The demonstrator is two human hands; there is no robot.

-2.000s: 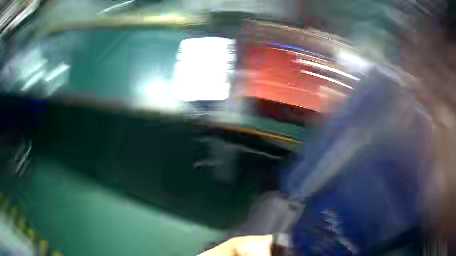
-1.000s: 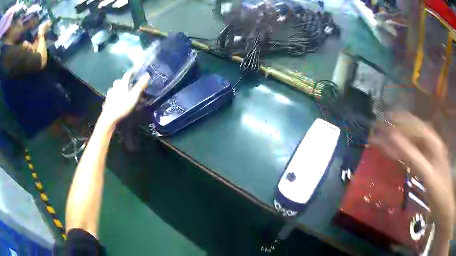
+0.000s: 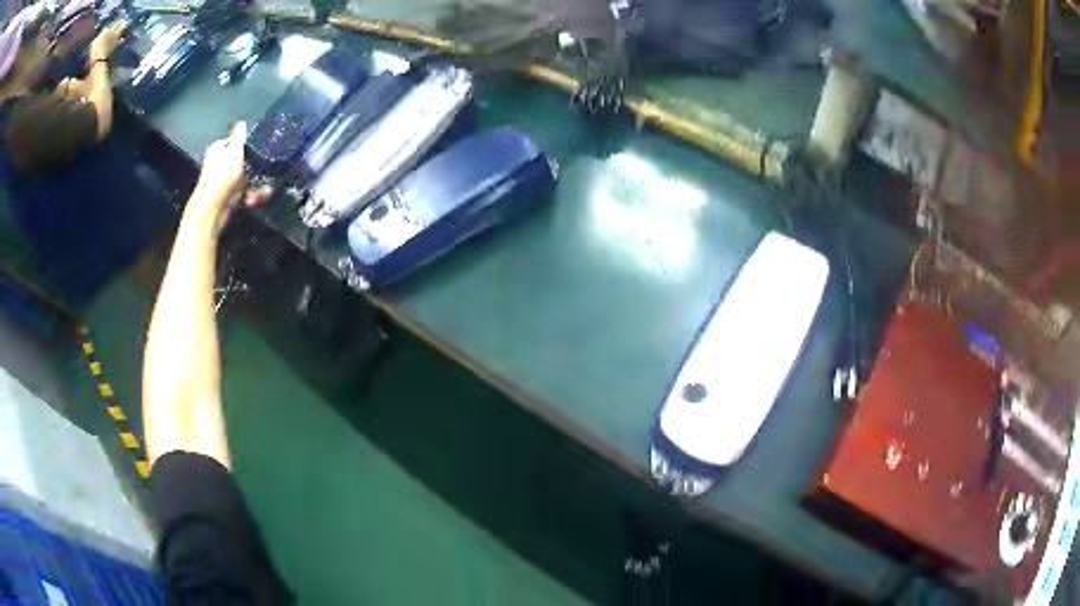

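Observation:
My left hand (image 3: pixel 223 178) reaches out at the left, beside the near ends of several charger units; it is blurred, and whether it touches one cannot be told. A dark-blue unit (image 3: pixel 310 109) lies farthest left. A pale, shiny-faced unit (image 3: pixel 397 140) lies beside it, slanted. Another blue unit (image 3: pixel 456 207) with a dark round spot lies to its right. A separate unit (image 3: pixel 752 343), white face up, lies near the bench's front edge, left of the red test box. My right hand is not in view.
The red test box (image 3: pixel 918 438) with a dial stands at the right. A power plug (image 3: pixel 844 382) lies at its left edge. The green bench (image 3: pixel 545 314) has a yellowish rear rail (image 3: pixel 699 136). A person (image 3: pixel 65 142) works at the far left.
My left hand has moved left and off the blurred unit it was at. A pale-faced unit now shows beside the blue ones. My right hand has gone from above the red box.

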